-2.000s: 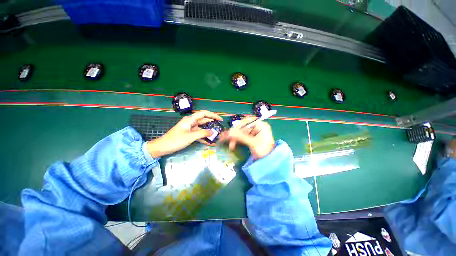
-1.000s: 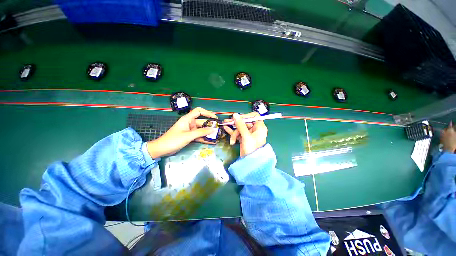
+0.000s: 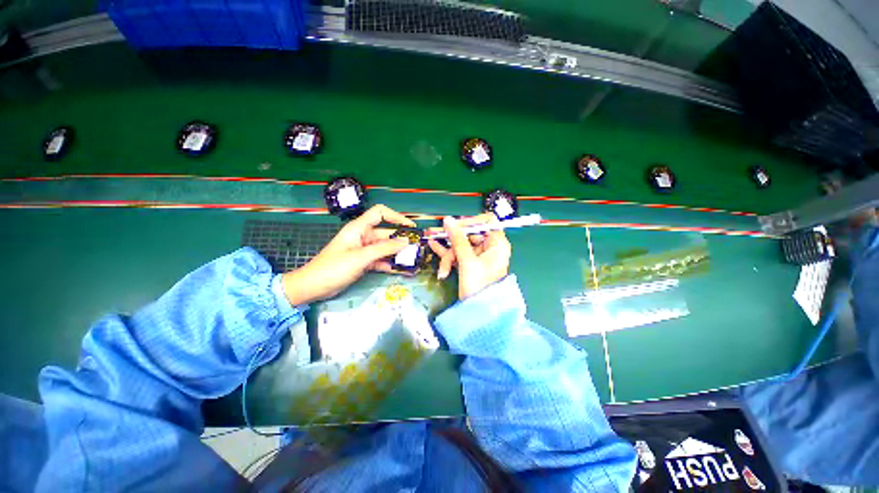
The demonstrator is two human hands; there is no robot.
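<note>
My left hand (image 3: 342, 260) holds a round black module (image 3: 407, 253) with a pale square on its face, above the green worktop. My right hand (image 3: 474, 258) grips a slim white pen-shaped tool (image 3: 506, 223); its tip end is at the module's upper right edge. Whether the tip touches is too small to tell. Below my hands lies a glossy sheet (image 3: 361, 332) with amber patches. Two more modules sit close beyond my hands, one at left (image 3: 346, 195) and one at right (image 3: 500, 203).
Several modules, one at centre (image 3: 476, 152), are spaced along the green belt (image 3: 405, 101). A black grid mat (image 3: 289, 243) lies behind my left hand. A clear strip (image 3: 626, 308) lies right. A blue bin (image 3: 207, 24) stands beyond the belt. Another person's sleeve (image 3: 819, 424) shows at right.
My right hand has come to the held module, with the tool now level against its edge. The belt modules have shifted slightly right. The other person's arm at right has moved.
</note>
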